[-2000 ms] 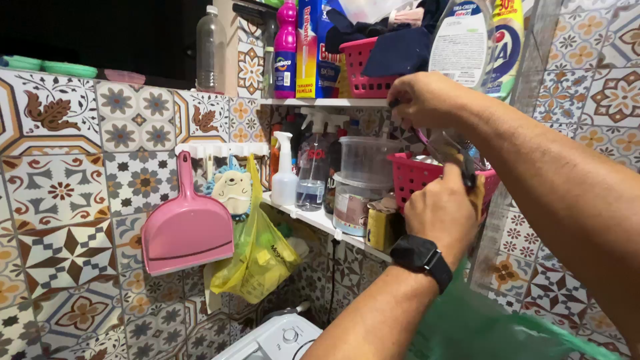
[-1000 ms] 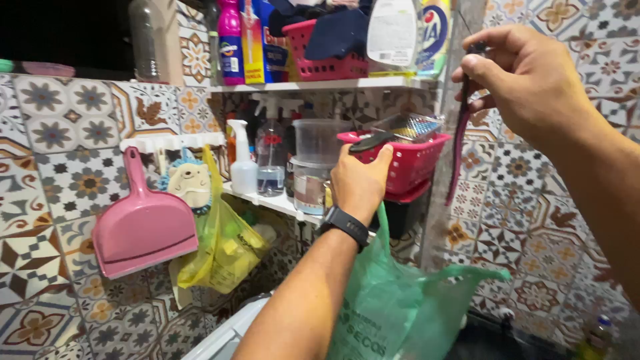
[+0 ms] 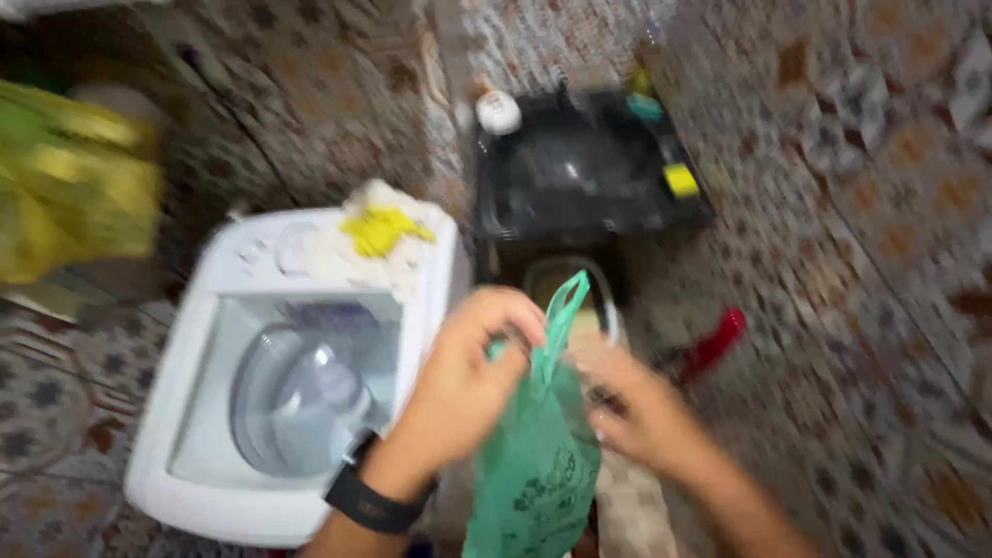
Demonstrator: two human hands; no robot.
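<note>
A green plastic bag (image 3: pixel 539 457) with dark print hangs low in the middle of the head view, its handle loops pointing up. My left hand (image 3: pixel 477 372), with a black watch on the wrist, grips the bag near its handles. To the right of the bag is my right hand (image 3: pixel 628 395), blurred, its fingers bent close to the bag's side; whether it holds something small and dark is unclear.
An open white top-loading washing machine (image 3: pixel 182 387) stands at left, a yellow cloth (image 3: pixel 380 231) on its top. Behind are a black sink (image 3: pixel 589 167) and a white bottle (image 3: pixel 498 112). A yellow bag (image 3: pixel 77 182) hangs far left; a red object (image 3: pixel 713 341) lies right.
The view has swung down from the shelves to the washing machine and sink. My left hand has left the pink basket and now holds the green bag; my right hand has come down beside it.
</note>
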